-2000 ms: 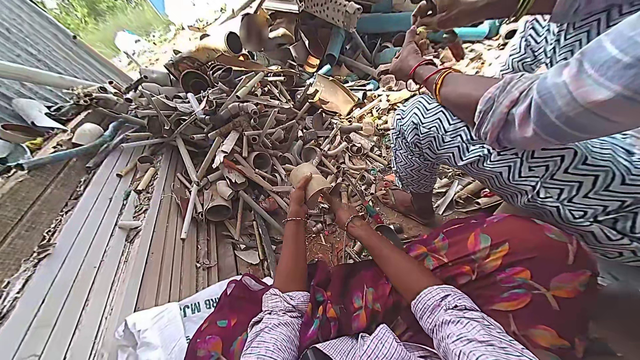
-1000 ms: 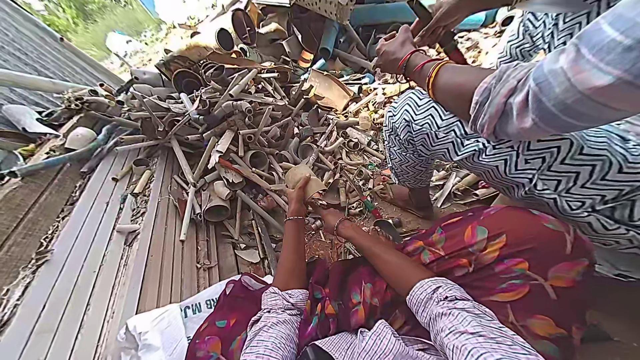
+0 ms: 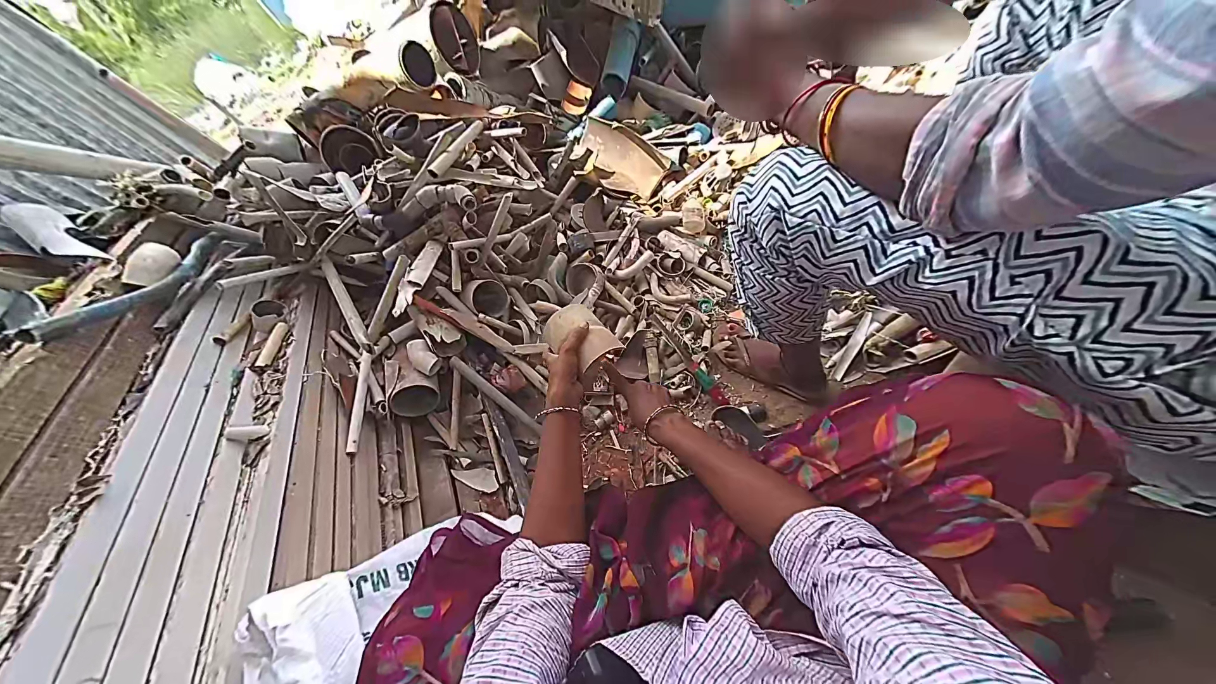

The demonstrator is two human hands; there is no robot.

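Note:
In the head view, my left hand point(image 3: 567, 372) grips a beige plastic pipe fitting point(image 3: 581, 334) by its left side, above the scrap pile near the middle. The open rim of the fitting faces down and to the right. My right hand point(image 3: 646, 399) is at that rim, one finger reaching to its edge; whether it holds any small thing is too unclear to tell. Below and around both hands lies a heap of cut pipes and fittings point(image 3: 494, 223). A wider pipe piece point(image 3: 412, 391) lies left of my left hand.
A co-worker point(image 3: 931, 256) sits close on the right, a bare foot near the heap. Ribbed panels point(image 3: 180, 475) lie at the left, with a blue pipe point(image 3: 123, 302) above them. A white sack point(image 3: 309, 622) is beside my lap. A corrugated sheet point(image 3: 76, 104) stands upper left.
The fitting has turned in my left hand, its rim now facing down to the right. My right hand stays beside it. The co-worker's hands have moved left and up.

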